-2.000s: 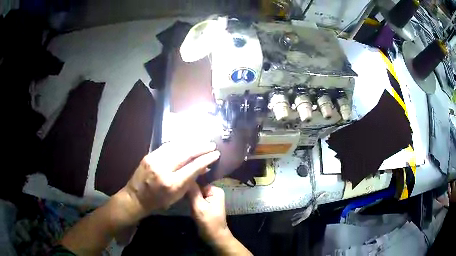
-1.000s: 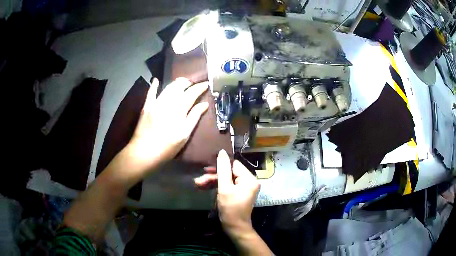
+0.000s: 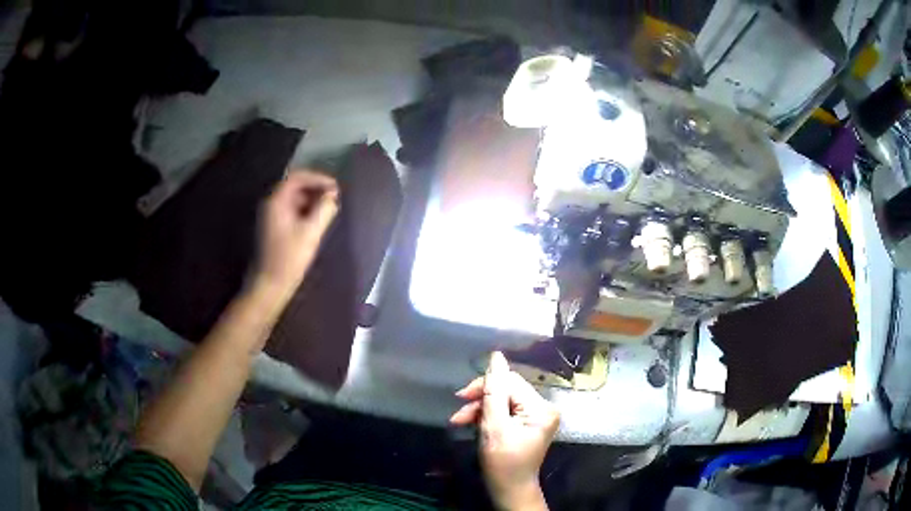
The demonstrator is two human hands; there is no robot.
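The cream-grey overlock machine (image 3: 664,165) stands right of centre, with its needle area (image 3: 549,245) beside strong white glare on the machine bed (image 3: 479,264). Dark brown cut pieces (image 3: 210,235) lie left of the machine. My left hand (image 3: 293,230) is over them with curled fingers, at the inner edge of a blurred brown piece (image 3: 335,284); whether it grips the piece is unclear. My right hand (image 3: 511,424) is at the table's front edge below the bed, thumb and forefinger close together; anything between them is too small to tell.
A fanned brown stack (image 3: 789,339) lies on a white sheet at the right, beside yellow-black tape (image 3: 847,264). More brown pieces (image 3: 469,65) lie behind the bed. A dark fabric heap (image 3: 70,170) is at the far left. Pale thread tails (image 3: 644,457) hang at the front edge.
My left hand has left the fabric on the machine bed and moved left to the cut pieces. My right hand has drawn down, away from the needle area. The view has shifted left.
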